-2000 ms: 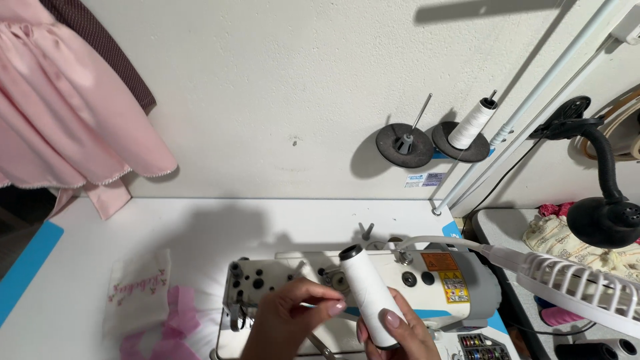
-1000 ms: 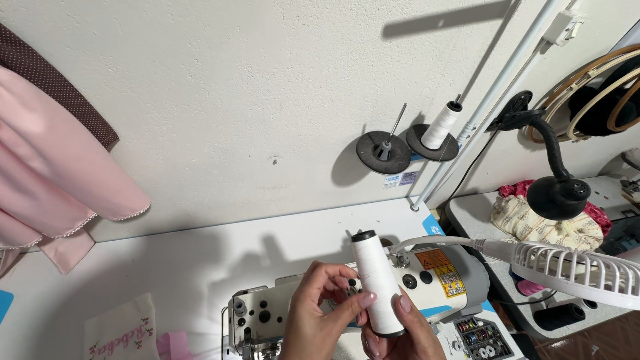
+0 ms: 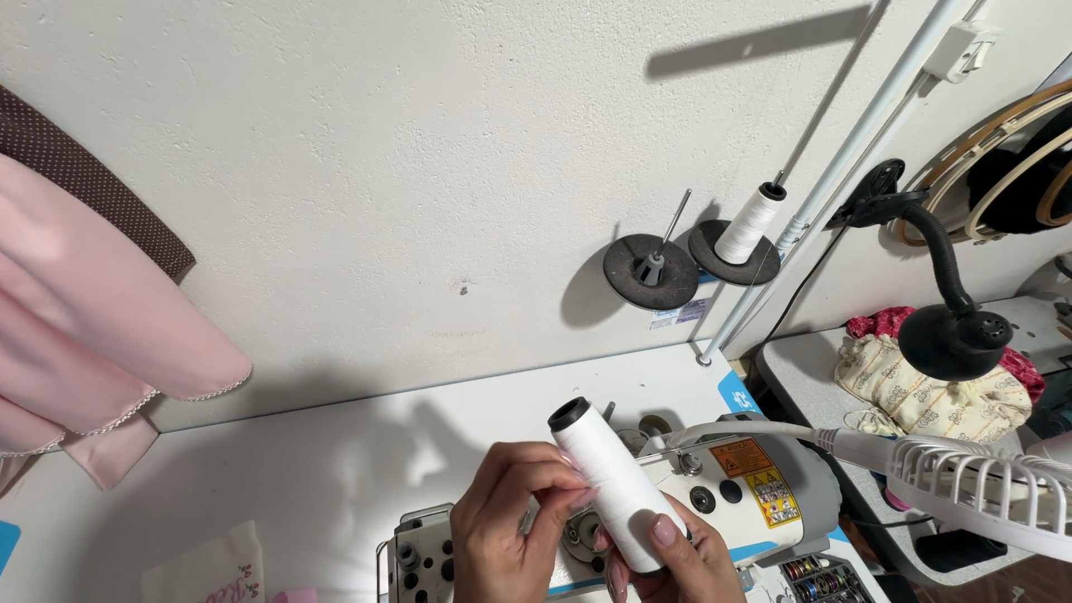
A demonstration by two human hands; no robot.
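A cone of white thread (image 3: 615, 490) with black ends is tilted in front of me, over a white sewing machine (image 3: 720, 494). My right hand (image 3: 682, 553) grips its lower end, thumb across the thread. The fingertips of my left hand (image 3: 528, 511) are pinched together against the cone's left side; whether they hold a thread end is too small to tell. Beyond stands a thread stand, with one bare spool disc (image 3: 651, 272) and another disc bearing a white thread cone (image 3: 751, 224).
A white clip fan (image 3: 980, 490) reaches in at the right, below a black gooseneck lamp (image 3: 955, 335). Pink fabric (image 3: 109, 310) hangs at the left. Embroidered cloth (image 3: 209, 569) lies on the white table (image 3: 335, 452). Bobbins (image 3: 816, 578) sit beside the machine; patterned cloth (image 3: 930, 389) lies on another table.
The cone, fairly upright a second ago, now leans to the left at its top. Both hands have stayed at it. The view has shifted somewhat to the right since the earliest frame.
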